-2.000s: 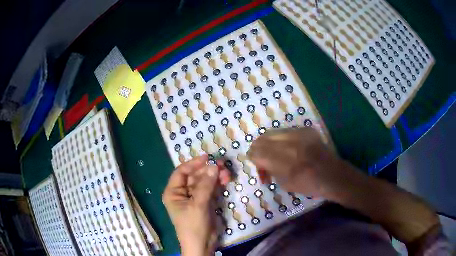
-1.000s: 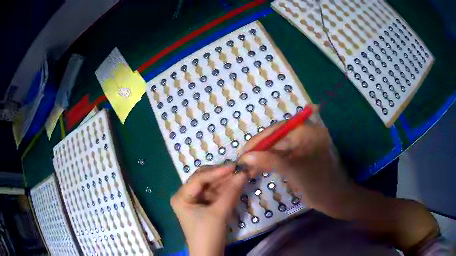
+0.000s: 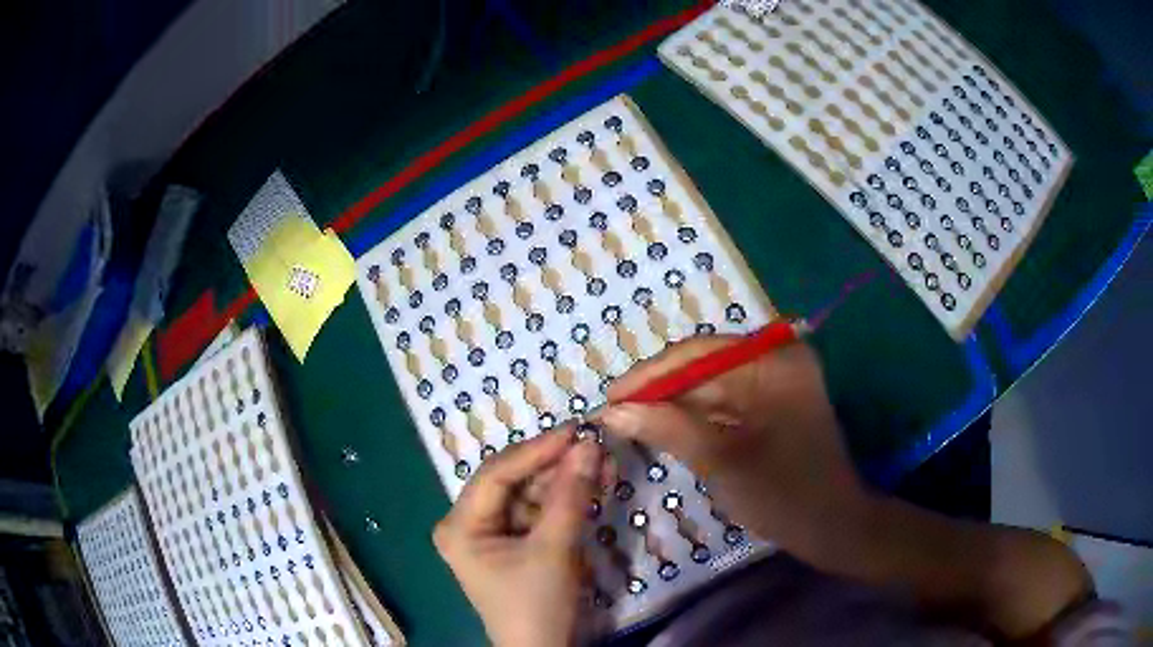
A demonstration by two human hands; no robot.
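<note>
A white tray [image 3: 508, 293] with tan slots and rows of dark round parts lies in front of me, its lower part covered by my hands. My left hand [image 3: 525, 525] pinches a small round part [image 3: 587, 432] between thumb and fingertips above the tray. My right hand [image 3: 727, 417] grips a red pen-shaped tool [image 3: 708, 367], its narrow end pointing at the part. The hands meet at the fingertips. Whether the tip touches the part cannot be told.
A similar tray [image 3: 872, 114] lies at the upper right, with a thin dark red line near its edge. Stacked trays [image 3: 234, 474] and another tray [image 3: 127, 569] lie left. A yellow slip [image 3: 304, 284], a red card [image 3: 187, 331] and tiny loose parts [image 3: 352, 456] lie on the green bench.
The red tool came into view in my right hand, which moved beside my left fingertips. In the last second both hands stay together and the tool lies flatter. The view has shifted slightly.
</note>
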